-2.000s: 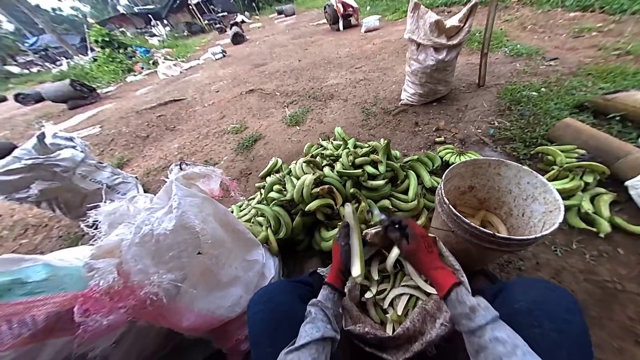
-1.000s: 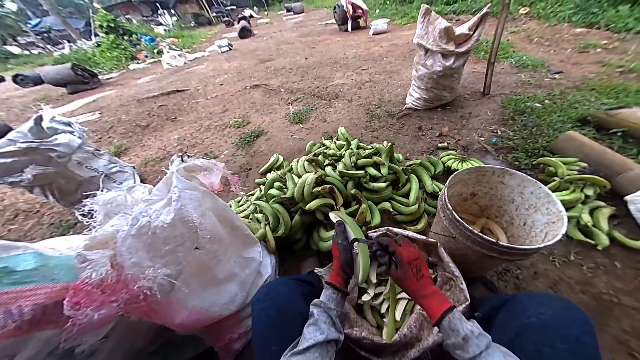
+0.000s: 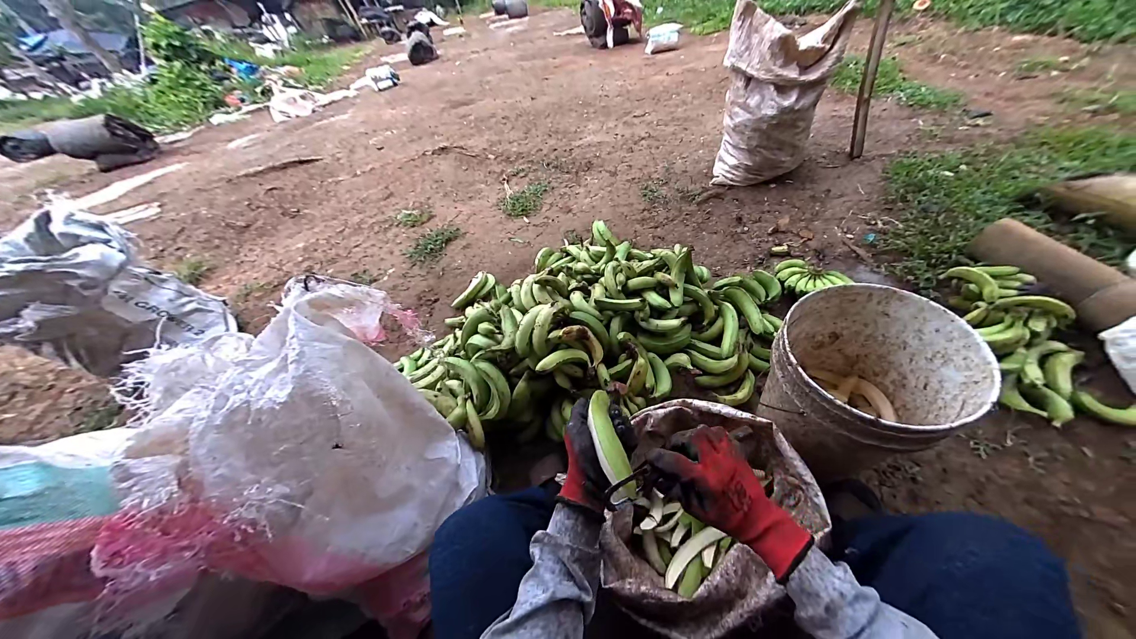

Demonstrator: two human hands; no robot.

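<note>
My left hand (image 3: 589,457), in a red and black work glove, grips a green plantain (image 3: 609,439) that points up and away. Close to the fruit's lower end, my right hand (image 3: 723,486), gloved alike, holds a small dark tool (image 3: 628,484), perhaps a peeler or knife; its shape is partly hidden by the fingers. Strips of peel (image 3: 690,557) lie below both hands inside an open woven sack (image 3: 641,581) between my knees. A large heap of green plantains (image 3: 612,311) rests on the soil just beyond. To its right, a dirty white bucket (image 3: 874,433) contains several peeled fruits (image 3: 856,395).
White and pink woven sacks (image 3: 311,435) bulge at the left. An upright sack (image 3: 770,98) stands by a wooden post (image 3: 871,80) farther out. More plantains (image 3: 1029,342) lie right of the bucket beside a brown cylinder (image 3: 1056,271). Dark rolls (image 3: 89,138) lie far left.
Two seconds ago my left hand held a pale, largely peeled plantain; by one second ago a green-skinned one was in it. My right hand remains close to the fruit above the sack.
</note>
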